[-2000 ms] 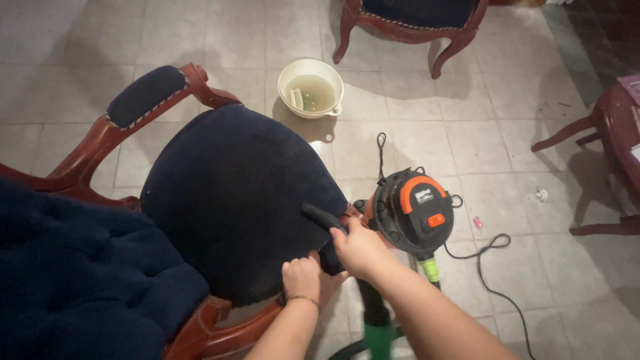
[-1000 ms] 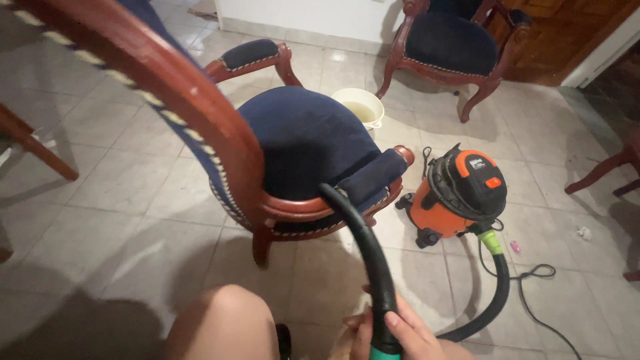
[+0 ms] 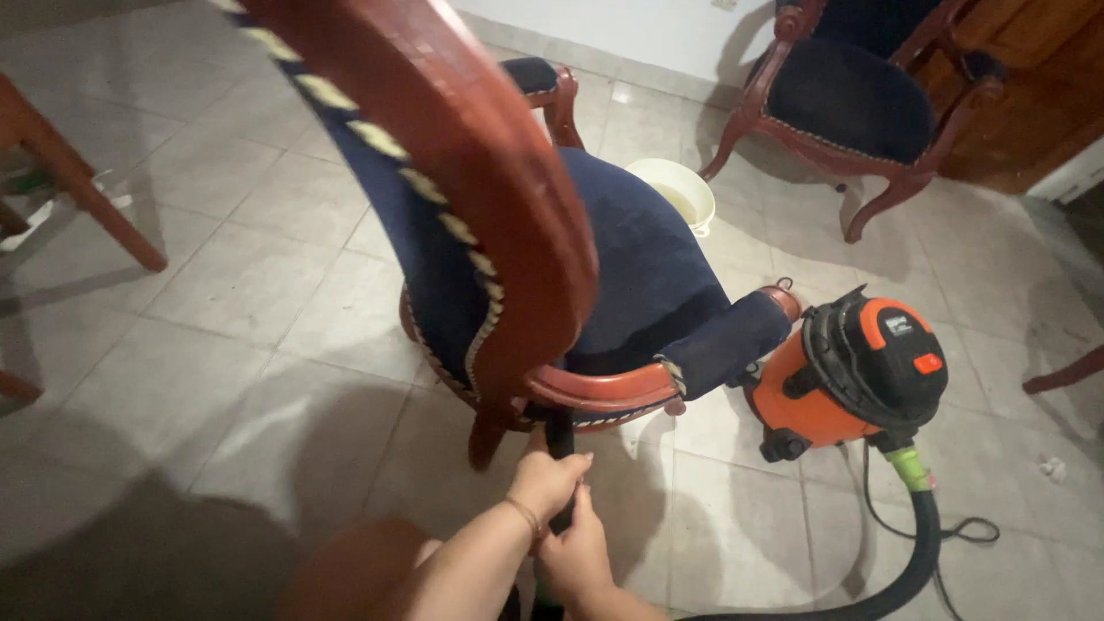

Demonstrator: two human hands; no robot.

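Observation:
Both my hands are closed around the black vacuum wand [image 3: 560, 440], my left hand [image 3: 545, 483] higher up and my right hand [image 3: 580, 548] just below it. The wand's upper end reaches the lower edge of the armchair's seat, under the red wooden armrest [image 3: 604, 388]; its tip is hidden. Dark blue upholstery covers the seat cushion [image 3: 642, 250] and the arm pad [image 3: 729, 345]. Right of the chair stands the orange and black canister vacuum [image 3: 862, 371], with its black hose [image 3: 925, 543] curving down towards the bottom edge.
A pale bucket [image 3: 703, 194] of cloudy liquid stands behind the seat. Another blue armchair [image 3: 849, 99] is by the wooden door [image 3: 1018, 95]. Wooden furniture legs [image 3: 112, 211] show at left. A thin power cord [image 3: 875, 509] lies on the tiled floor [image 3: 259, 431].
The wand's end has moved from the seat top beside the armrest to the seat's lower edge. My left hand has come up onto the wand. The view has shifted to behind the chair.

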